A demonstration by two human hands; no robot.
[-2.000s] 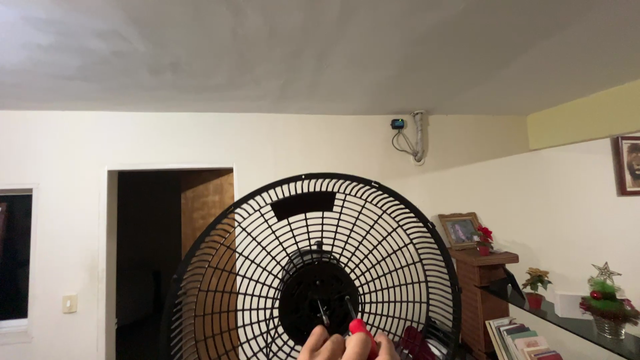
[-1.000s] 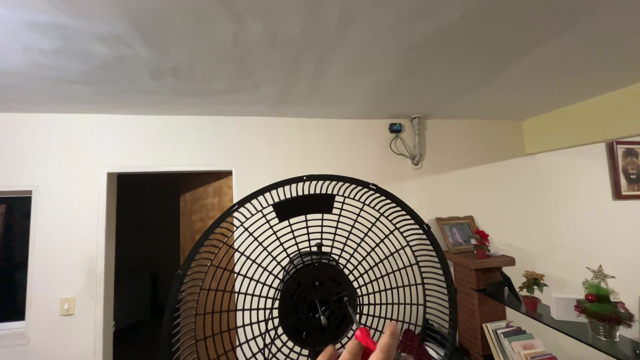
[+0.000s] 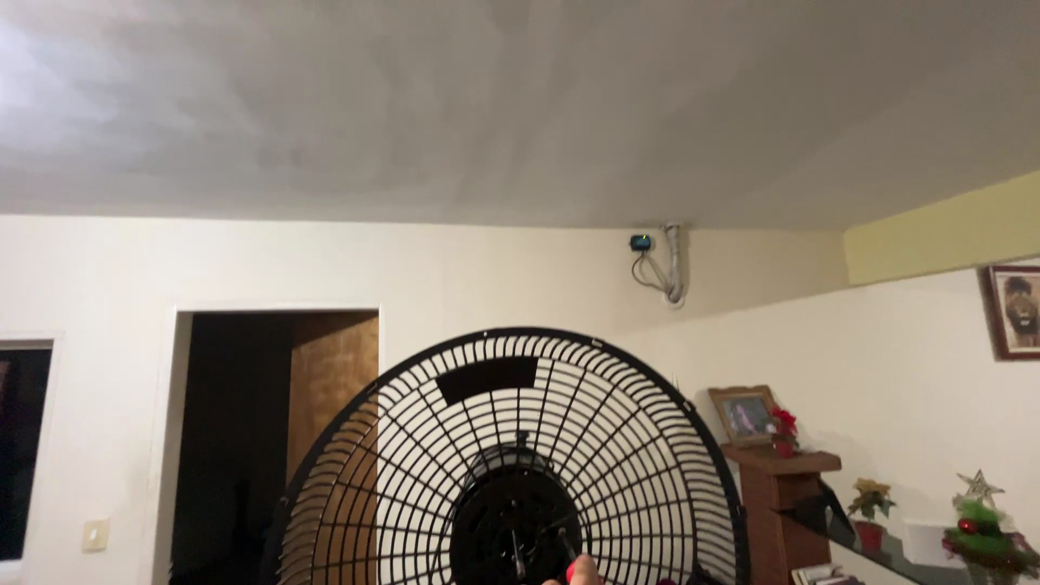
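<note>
A black round fan grille (image 3: 487, 382) stands upright in the lower middle, its bottom cut off by the frame. Behind its ribs are the dark round hub (image 3: 487, 520) and a thin metal shaft (image 3: 517, 552). Only fingertips of what looks like my right hand (image 3: 583, 570) show at the bottom edge, around the red handle of a screwdriver (image 3: 571, 565). The tool's dark shank points up and left at the right part of the hub; whether its tip touches a screw cannot be told. My left hand is not visible.
Behind the fan are a doorway with a wooden door (image 3: 333, 390) and a light switch (image 3: 95, 535). At right, a brown pillar (image 3: 784, 504) bears a framed picture (image 3: 743, 414). A glass shelf (image 3: 890, 556) holds potted decorations, with books (image 3: 825, 575) beside it.
The view has tilted upward, so the fan sits lower and less of the hand shows. The fingers stay around the red screwdriver handle near the hub.
</note>
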